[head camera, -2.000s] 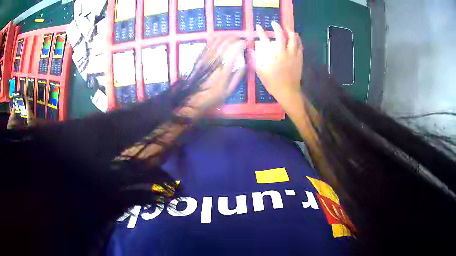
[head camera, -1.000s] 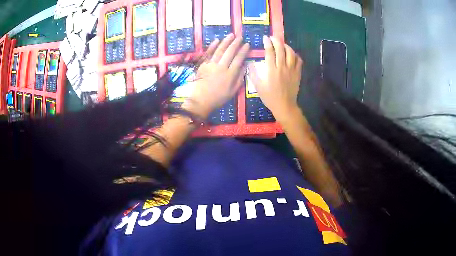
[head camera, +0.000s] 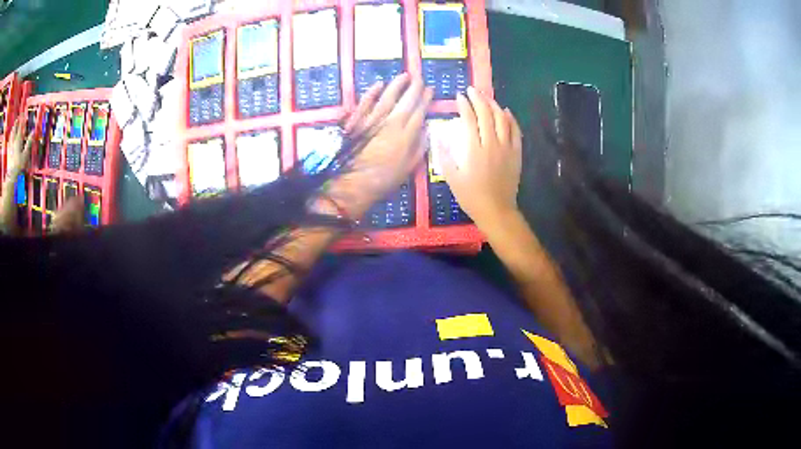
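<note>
A red phone tray (head camera: 347, 112) lies in front of me with two rows of keypad phones. Most screens are bright white; the top right phone (head camera: 443, 53) shows a blue screen. My left hand (head camera: 386, 140) lies flat over the near row, fingertips at the keys of a far-row phone (head camera: 378, 53). My right hand (head camera: 479, 149) is over the near right phone (head camera: 444, 197), fingertips near the keys of the top right phone. Both hands hold nothing that I can see. Dark hair hides part of the near left pockets.
A white pile of batteries (head camera: 145, 96) lies left of the tray. Further left is another red tray (head camera: 112, 162) of phones, with another person's hands (head camera: 16, 167) at it. A black smartphone (head camera: 579, 123) lies at the right. Pale metal is beyond the bench edge.
The tray appears slightly lower in view than a second ago. My hands keep nearly the same pose over it. The other person's hands now reach over the left tray.
</note>
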